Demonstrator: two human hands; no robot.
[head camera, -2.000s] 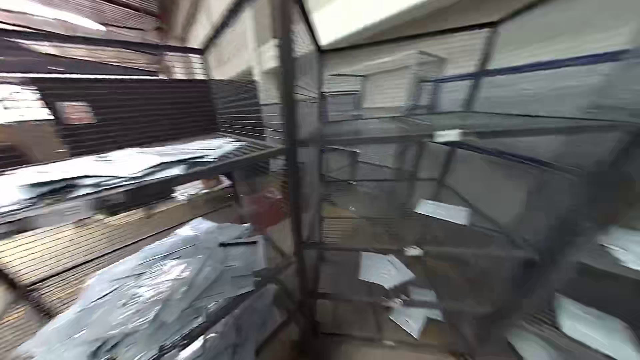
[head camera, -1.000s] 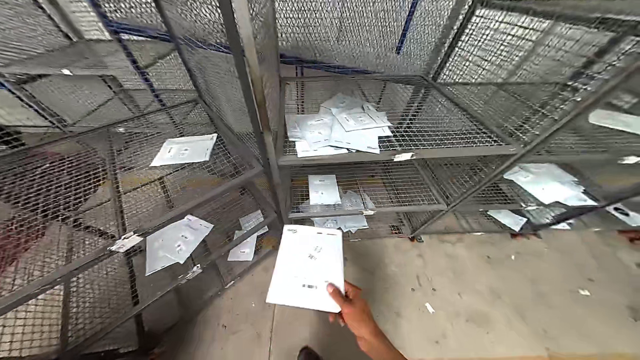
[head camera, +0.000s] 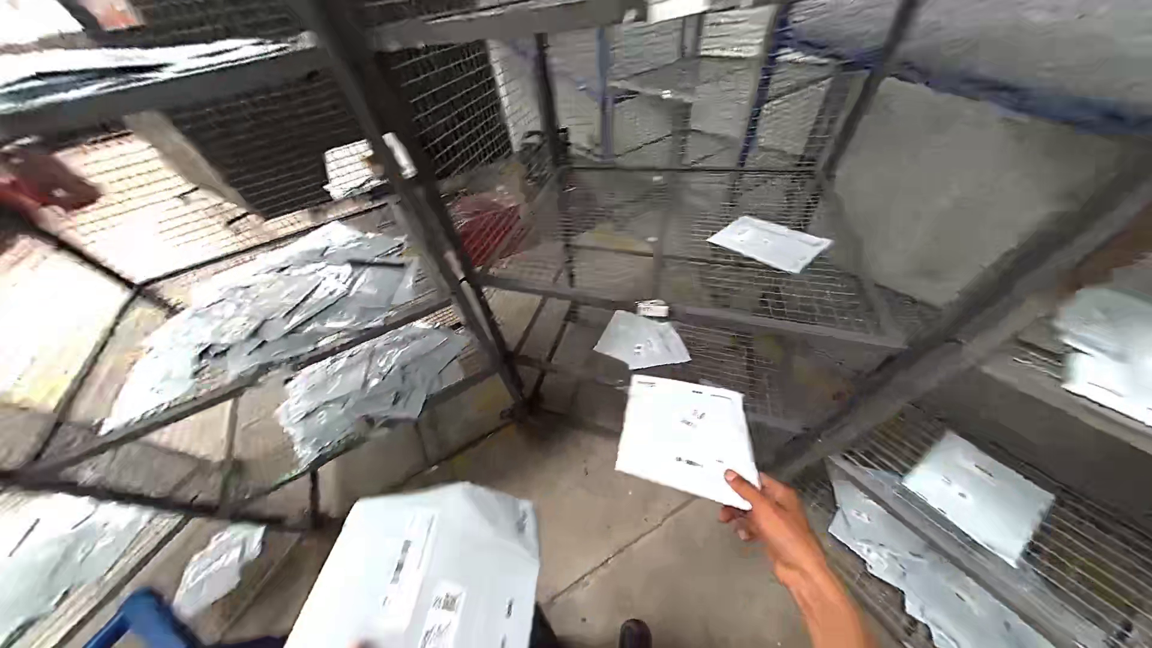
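Note:
My right hand (head camera: 765, 522) grips the lower right corner of a flat white mailing envelope (head camera: 688, 436), thumb on top, held over the floor in front of the wire shelves. At the bottom left, a stack of larger white packages (head camera: 432, 567) bearing printed labels is close to my body. Only a blurred fingertip of my left hand (head camera: 363, 644) shows at the bottom edge of that stack; the rest of the hand is hidden or out of frame.
Metal mesh shelves hold piles of grey-white mailers (head camera: 270, 306) on the left. A single envelope (head camera: 771, 243) lies on the middle shelf, with others (head camera: 642, 340) below it. More envelopes (head camera: 979, 495) lie on the right racks. A blue object (head camera: 148, 621) stands at the bottom left.
The view has swung left since one second ago. The envelope is still in my right hand. The stack of larger white packages has come into view at the bottom left.

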